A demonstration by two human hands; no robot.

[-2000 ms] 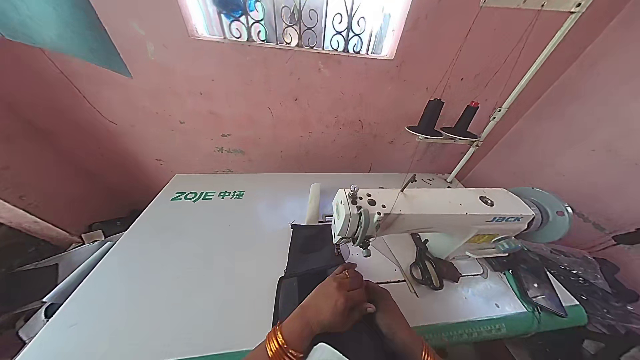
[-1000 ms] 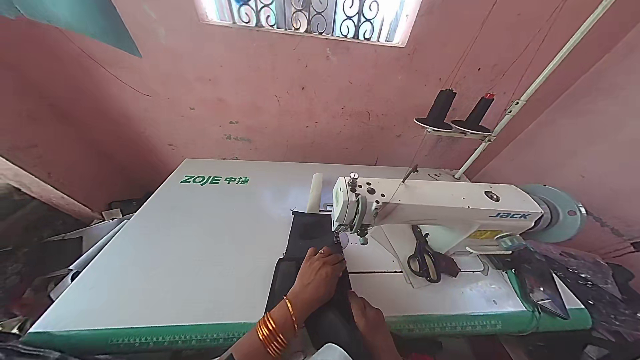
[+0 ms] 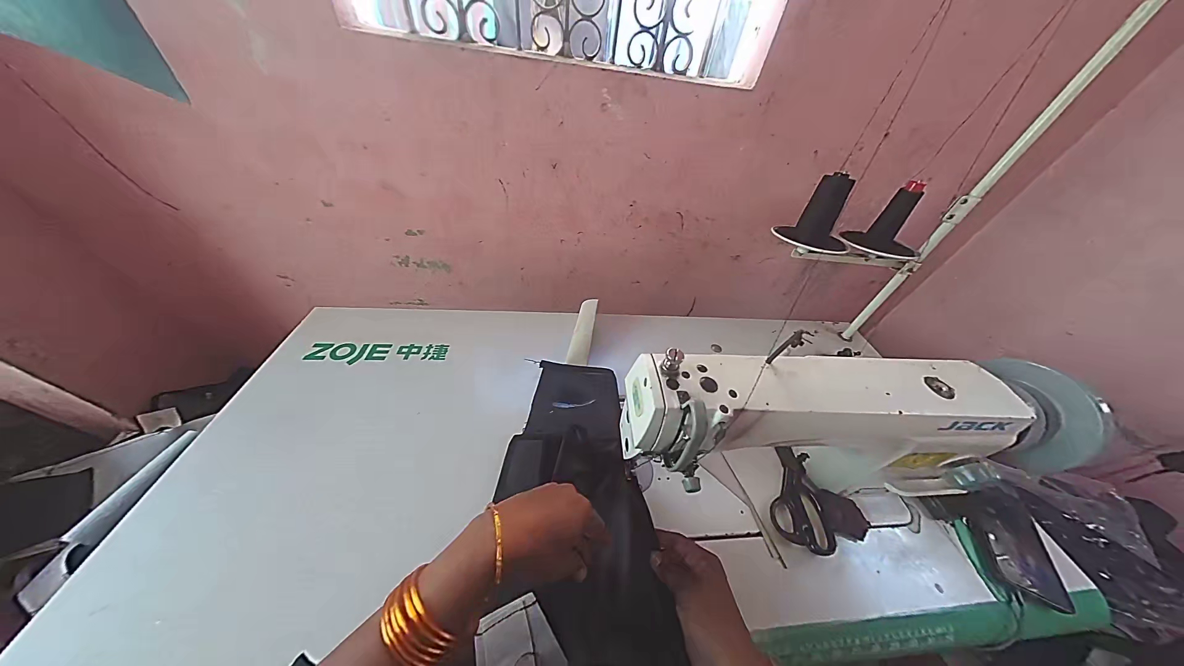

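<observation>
Black fabric [image 3: 606, 518] lies lengthwise on the white sewing table [image 3: 398, 444], its right edge beside the needle area of the white Jack sewing machine [image 3: 832, 398]. My left hand [image 3: 550, 532], with bangles at the wrist, rests on the fabric with curled fingers; whether it pinches the cloth is unclear. Against the fabric's right edge, my right hand [image 3: 689, 573] holds that edge between thumb and fingers. A white piece with dark lines [image 3: 523, 634] shows below my left hand. The needle and presser foot are mostly hidden by the machine head.
Black-handled scissors [image 3: 803, 513] lie under the machine arm, beside a dark cloth scrap [image 3: 844, 516]. Two black thread cones [image 3: 826, 213] stand on a rack behind. A dark phone-like object [image 3: 1022, 555] and clear plastic [image 3: 1073, 518] lie at the right. A green measuring strip [image 3: 860, 638] edges the table.
My left hand has moved back toward me along the fabric, away from the machine head. My right hand has shifted up to the fabric's right edge.
</observation>
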